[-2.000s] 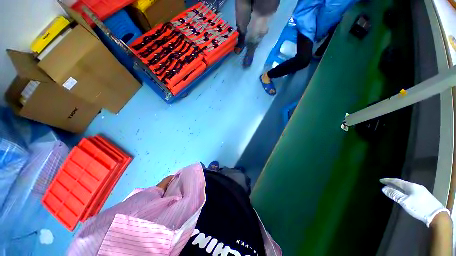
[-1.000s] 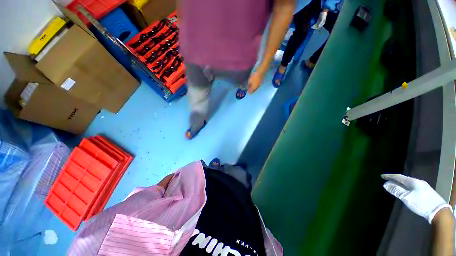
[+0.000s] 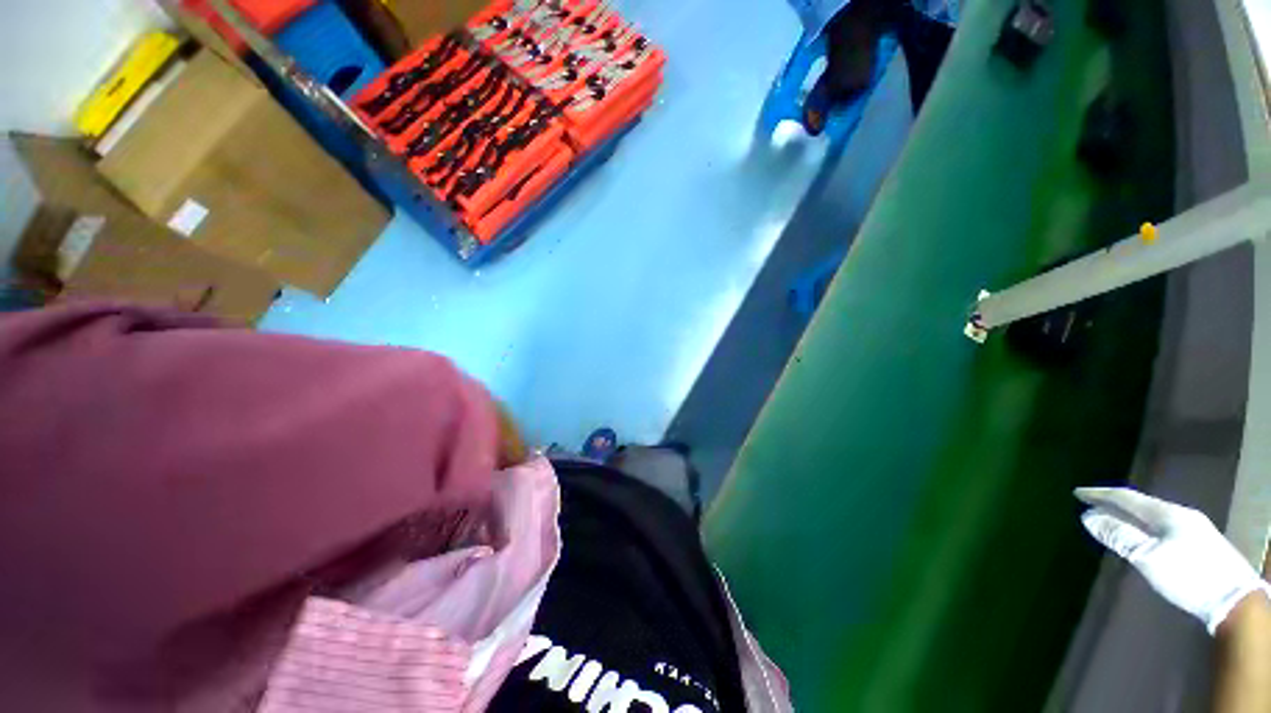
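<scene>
My right hand (image 3: pixel 1175 554), in a white glove, is held over the dark far side of the green conveyor belt (image 3: pixel 850 488), near its metal edge. It holds nothing; the fingers are stretched out. My left hand is not in view; my pink striped sleeve is partly covered by a passing person. Black boxes lie up the belt: one (image 3: pixel 1026 34) at the top and one (image 3: pixel 1055 332) partly behind the pale post. Another dark item (image 3: pixel 1105 135) lies between them, too dark to make out.
A pale post (image 3: pixel 1115 268) slants over the belt. A person in a mauve top (image 3: pixel 223 488) is close at my left. Filled red watch trays (image 3: pixel 516 112) sit on a blue trolley, with cartons (image 3: pixel 251 181) at left. Another person sits past the belt's left edge.
The person in mauve has come from the aisle to close beside me, covering the empty red trays and much of my smock. My right hand has barely moved.
</scene>
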